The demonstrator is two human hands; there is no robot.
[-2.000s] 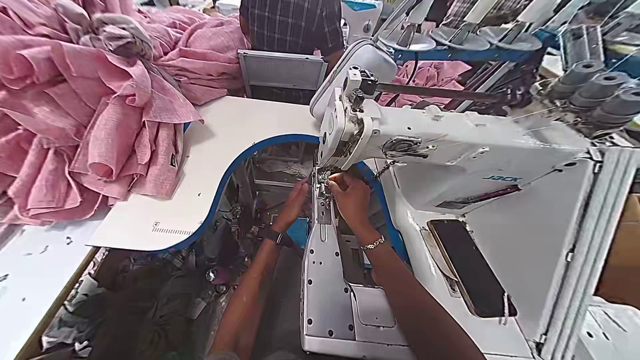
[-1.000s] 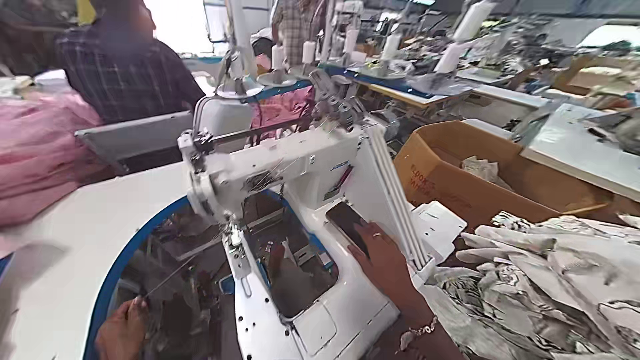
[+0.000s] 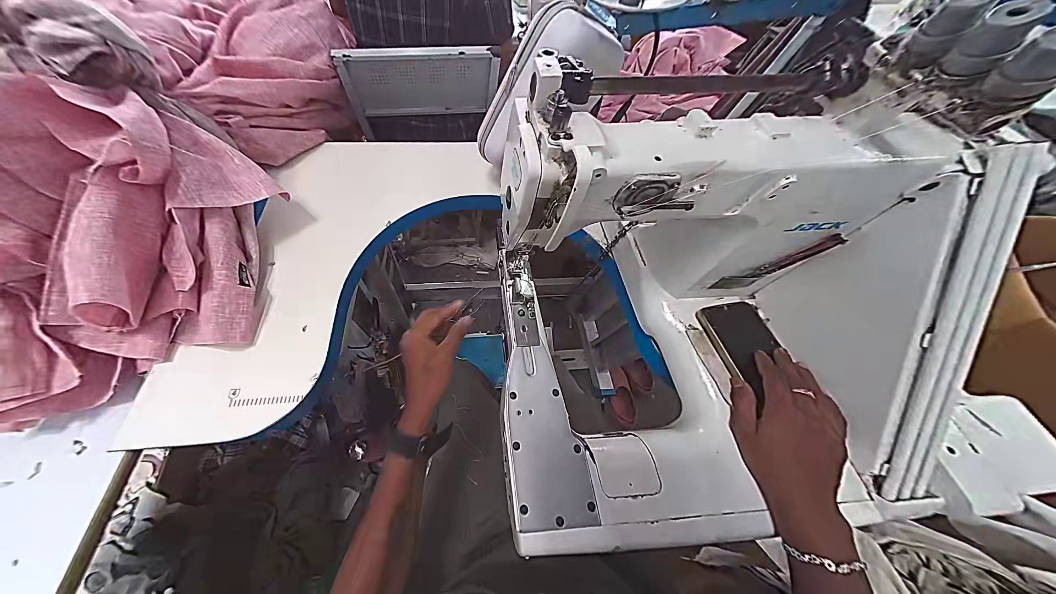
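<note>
A white Jack feed-off-the-arm sewing machine (image 3: 709, 157) stands before me, its needle area (image 3: 520, 268) above the narrow arm bed (image 3: 528, 396). Left of that bed, my left hand (image 3: 433, 346) has its thumb and forefinger close together on what looks like thin threads (image 3: 472, 307). A dark watch (image 3: 417, 444) is on that wrist. My right hand (image 3: 792, 421) lies over the lower end of a dark phone (image 3: 734, 338) on the machine's base, fingertips touching its screen. Whether the fingers grip the phone cannot be told. A bracelet hangs at the right wrist.
Pink cloth (image 3: 124, 231) is heaped on the left of the white, blue-edged table (image 3: 305, 272). Grey thread cones (image 3: 973, 41) stand at the upper right, a cardboard box (image 3: 1023, 330) at the far right. Behind the machine, a person in dark checked clothing (image 3: 429, 21) is partly visible.
Two seconds ago both hands were at the needle area; my right hand has since moved to the phone, my left away to the left. The view swung right and back.
</note>
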